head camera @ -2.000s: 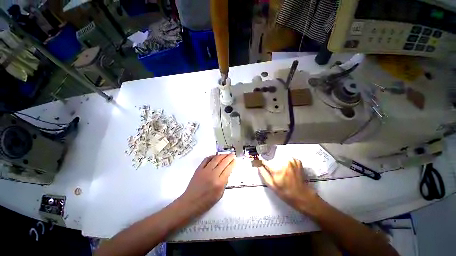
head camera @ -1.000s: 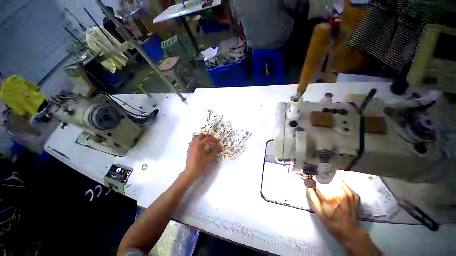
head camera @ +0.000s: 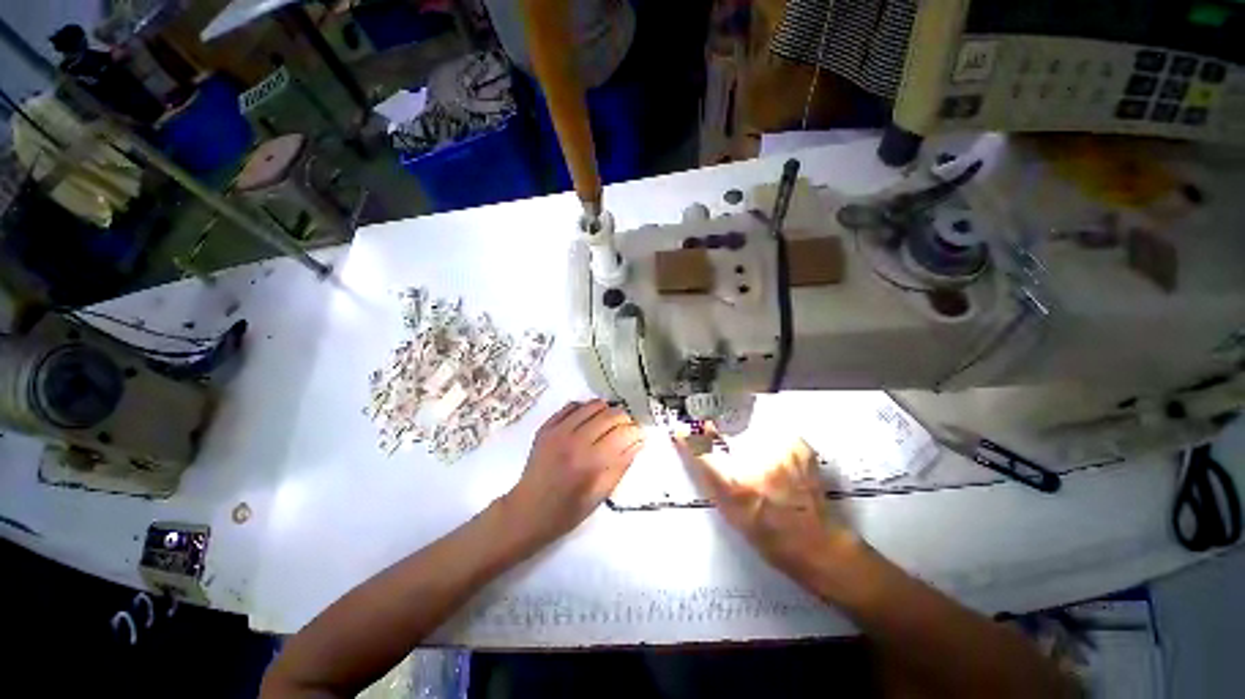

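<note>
The cream sewing machine [head camera: 874, 328] stands at centre right, its lamp glaring on the needle area. My left hand [head camera: 580, 458] lies just left of the presser foot [head camera: 699, 426], fingers together and tips close to the needle. My right hand [head camera: 771, 498] lies just right of the foot, fingertips at a small piece under it. Glare and the machine head hide whether either hand grips a label. The loose heap of pale labels [head camera: 458, 376] lies on the white table left of the machine.
A slim black tool [head camera: 1004, 464] and a pale flat piece [head camera: 860, 437] lie right of the needle. Black-handled scissors [head camera: 1206, 498] lie far right. The control panel [head camera: 1092, 75] is at top right. A second machine [head camera: 103, 396] stands far left. A blue bin [head camera: 471, 171] stands behind the table.
My left hand has moved from the label heap to the left side of the needle. My right hand stays by the presser foot. The view has turned right.
</note>
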